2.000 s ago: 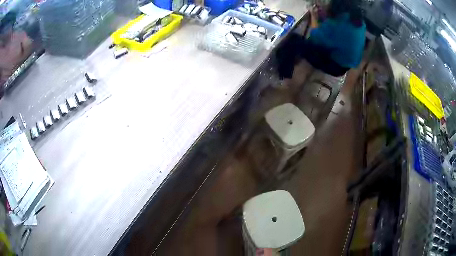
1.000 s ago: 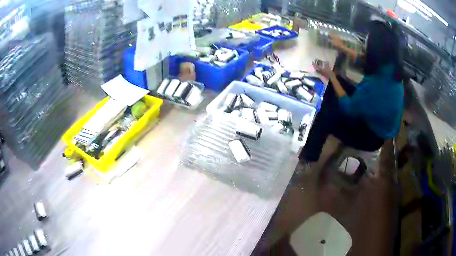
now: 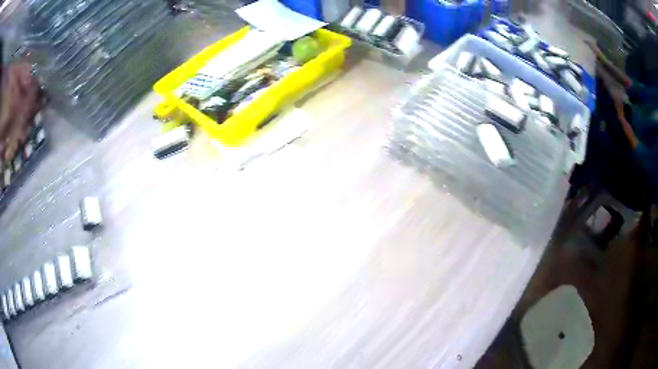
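Observation:
Neither of my hands is in view. Nearest in front of me, a row of several white battery packs (image 3: 49,278) with dark ends lies at the lower left on the table (image 3: 288,288). One more pack (image 3: 91,212) lies just above the row, and another pack (image 3: 172,141) lies beside the yellow bin (image 3: 238,130). The yellow bin holds papers and mixed small items, one of them round and green. A clear blister tray (image 3: 462,158) leans over the near side of a clear bin (image 3: 578,151) with loose packs; two packs lie on the tray.
Stacked clear trays (image 3: 101,65) stand at the upper left. A small tray of packs (image 3: 376,27) and blue bins (image 3: 447,21) are at the back. A white stool (image 3: 559,331) is at the lower right. A person's dark clothing shows at the right edge; another person's arm shows at far left.
The view has swung from the aisle and stools towards the table. The yellow bin and row of packs now sit further right and more fully in frame; the coworker is mostly cut off at right.

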